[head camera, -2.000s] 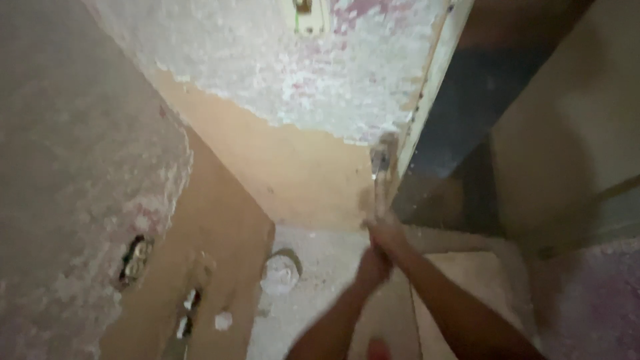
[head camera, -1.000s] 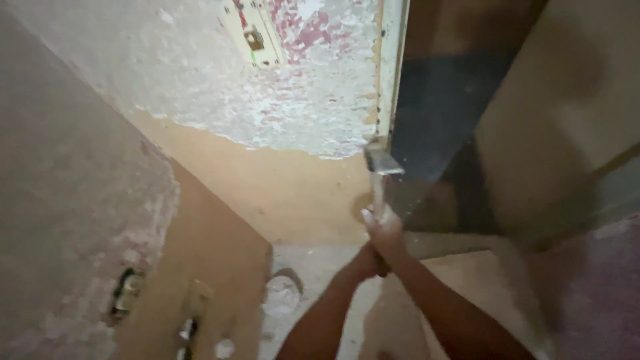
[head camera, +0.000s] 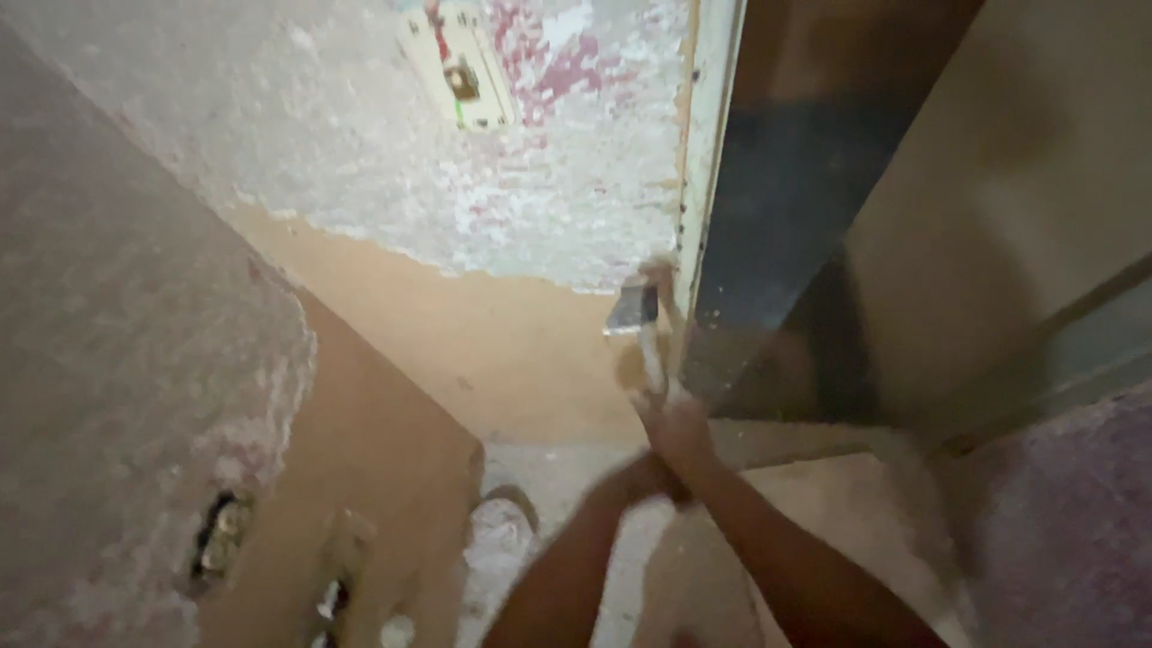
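Both my hands grip the handle of a hatchet-like tool (head camera: 635, 310) with a flat metal head, somewhat blurred. My right hand (head camera: 679, 432) is the upper one on the handle; my left hand (head camera: 648, 481) is just below it, partly hidden by the right wrist. The tool's head is in front of the wall, close to the door frame (head camera: 706, 171). Behind it, rough whitish plaster (head camera: 558, 207) with reddish patches meets a smooth tan coating (head camera: 477, 351) along a ragged edge.
An electrical box (head camera: 461, 76) with wires is set in the wall at the top. On the left wall (head camera: 135, 297) are another wall box (head camera: 220, 543) and a lower opening (head camera: 333, 598). A whitish round thing (head camera: 499, 531) lies on the floor in the corner. A dark doorway (head camera: 783, 198) is at the right.
The tool's head, upright against the wall's right edge two seconds ago, now shows its flat face tilted to the left. Both hands have stayed on the handle. The view has shifted somewhat.
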